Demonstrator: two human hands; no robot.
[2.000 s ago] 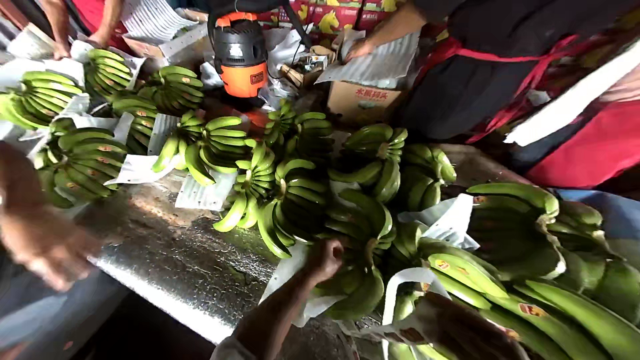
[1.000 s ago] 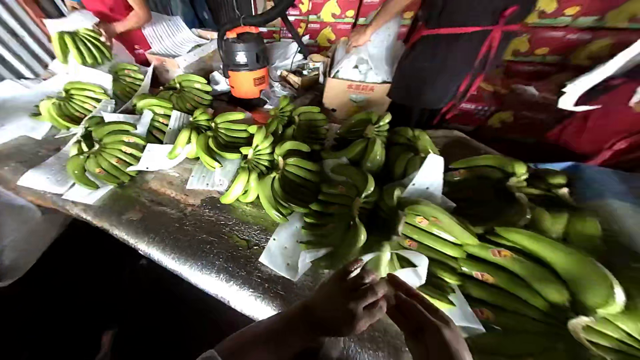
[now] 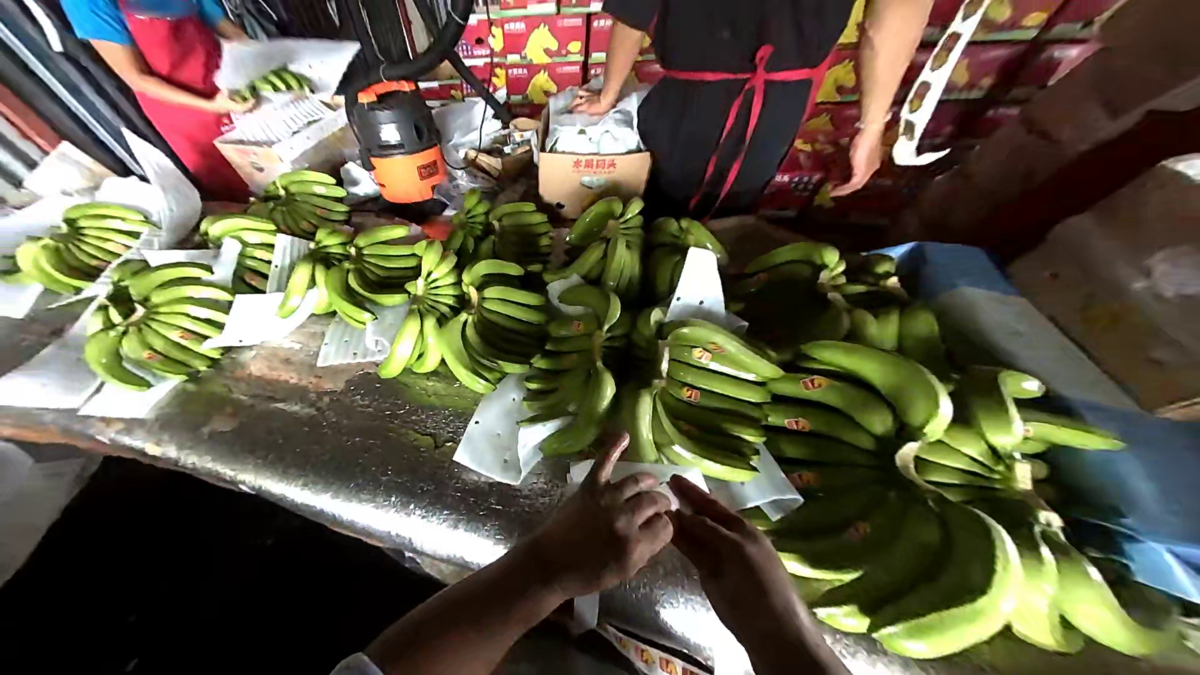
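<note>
My left hand (image 3: 614, 525) is at the table's front edge with its index finger raised and the other fingers curled; whether something small is between them cannot be told. My right hand (image 3: 717, 534) is close beside it, fingertips near the left hand's. Just beyond both hands lies a hand of green bananas (image 3: 708, 398) with small stickers, on white foam sheeting (image 3: 769, 483). To its left another green bunch (image 3: 577, 375) rests partly on a foam sheet (image 3: 497, 427). A strip bearing stickers (image 3: 656, 656) hangs below my hands at the table edge.
More green bananas (image 3: 159, 323) line the metal-covered table (image 3: 375, 469); a large pile (image 3: 891, 534) lies at right by blue sheeting (image 3: 1106, 450). Behind stand an orange-and-black vacuum (image 3: 398, 141), an open carton (image 3: 595, 178), a person in a black apron (image 3: 722, 103) and another in red (image 3: 178, 112).
My left hand was on a banana bunch two seconds ago; both hands are now together at the table's front edge. The person at far left now holds bananas over a box.
</note>
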